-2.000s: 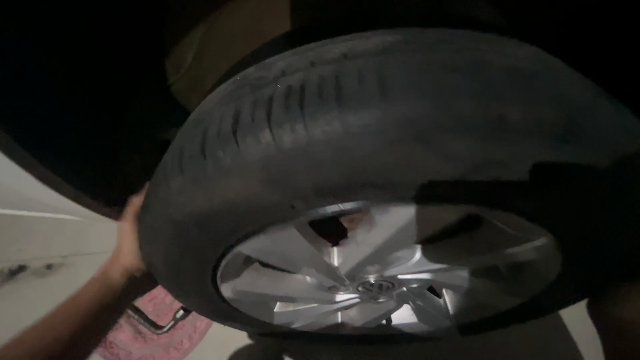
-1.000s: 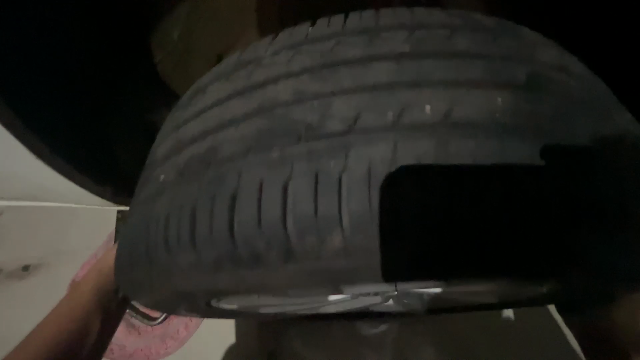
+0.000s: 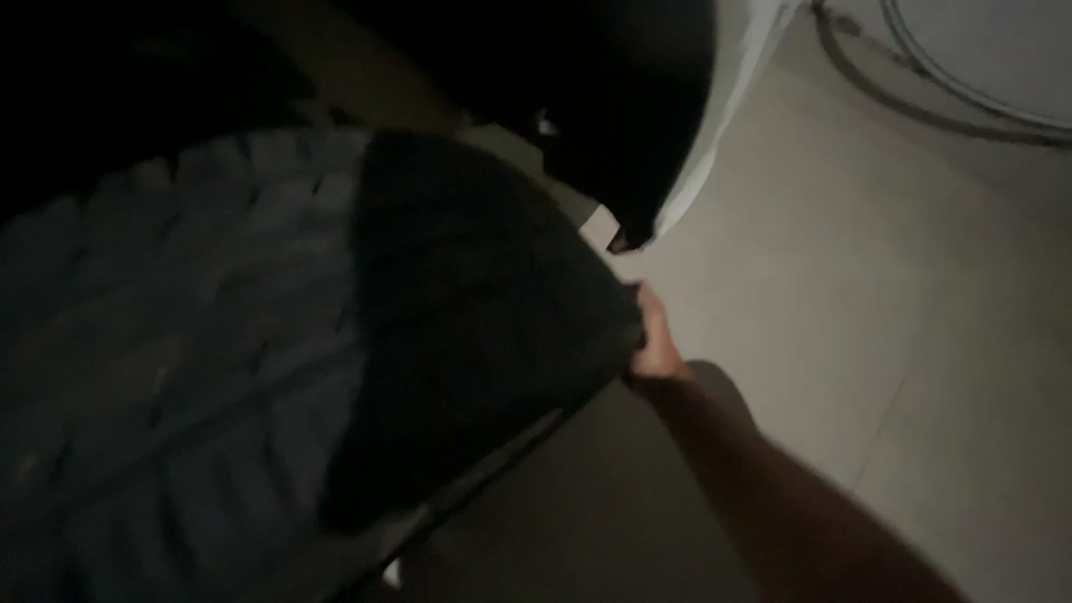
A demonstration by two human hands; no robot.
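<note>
A car wheel's rubber tire [image 3: 251,318] fills the left and middle of the view, its tread toward me and its right part in deep shadow. My right hand [image 3: 657,339] grips the tire's right edge, with the forearm running down to the lower right. Only a thin strip of the wheel's outer side shows along the lower edge. My left hand is out of view. Above the tire is the dark wheel arch of a car, with its pale body edge [image 3: 712,167] curving down just above my right hand.
Pale floor tiles [image 3: 821,293] lie to the right, with visible joints. A curved dark hose or cable [image 3: 904,105] lies at the upper right. The space above the tire is very dark.
The view has swung to the right, so my left hand, seen earlier at the tire's left side, is out of frame. The wheel's spoked face, plain two seconds ago, no longer shows.
</note>
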